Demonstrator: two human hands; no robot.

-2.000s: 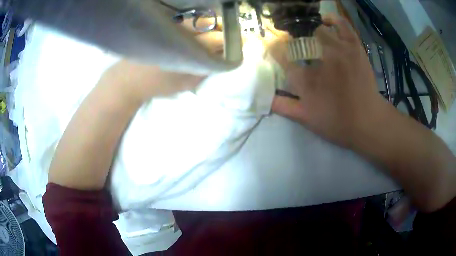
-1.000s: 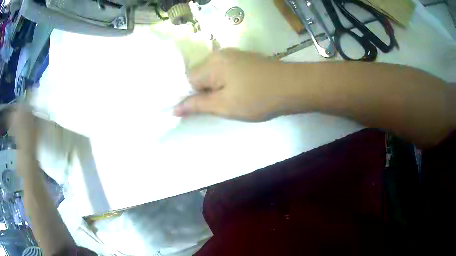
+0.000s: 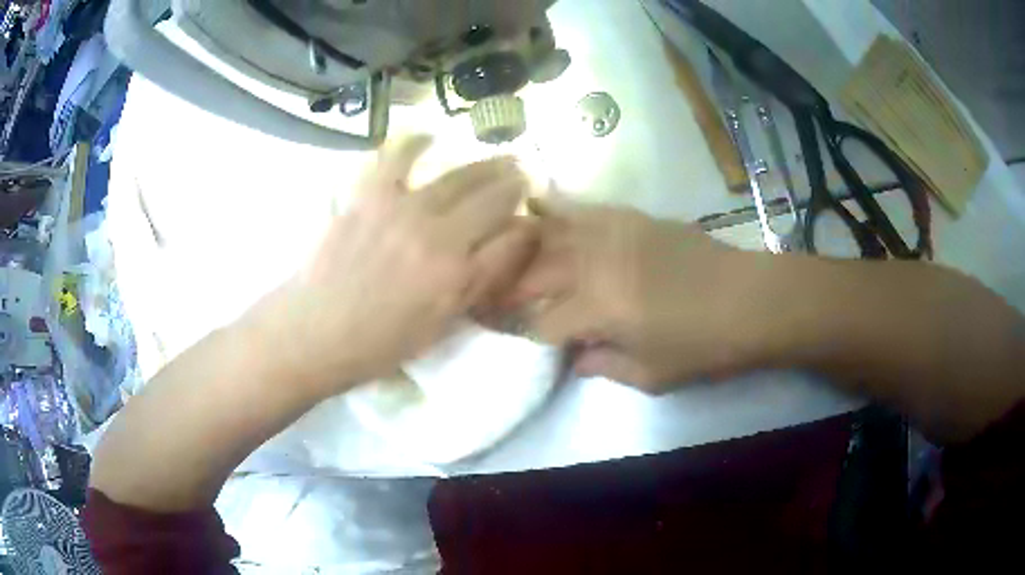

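Note:
White fabric (image 3: 472, 393) lies bright and overexposed on the machine table, with a rounded folded part under and in front of my hands. My left hand (image 3: 416, 253) and my right hand (image 3: 629, 292) meet on it just in front of the sewing machine (image 3: 393, 45). The fingers of both hands pinch the cloth; blur and glare hide the exact edge held. The needle area is lost in the lamp glow behind my fingers. A ribbed cream knob (image 3: 498, 118) shows above my fingertips.
Right of the machine lie a round metal disc (image 3: 598, 113), a brown wooden strip (image 3: 708, 124), slim silver snips (image 3: 768, 180), black-handled shears (image 3: 854, 169) and a tan paper card (image 3: 916, 124). A fan (image 3: 51, 534) stands at the lower left.
My left hand has come from the far left edge to the fabric beside my right hand. My right hand has shifted right and lower in the picture. The view has swung.

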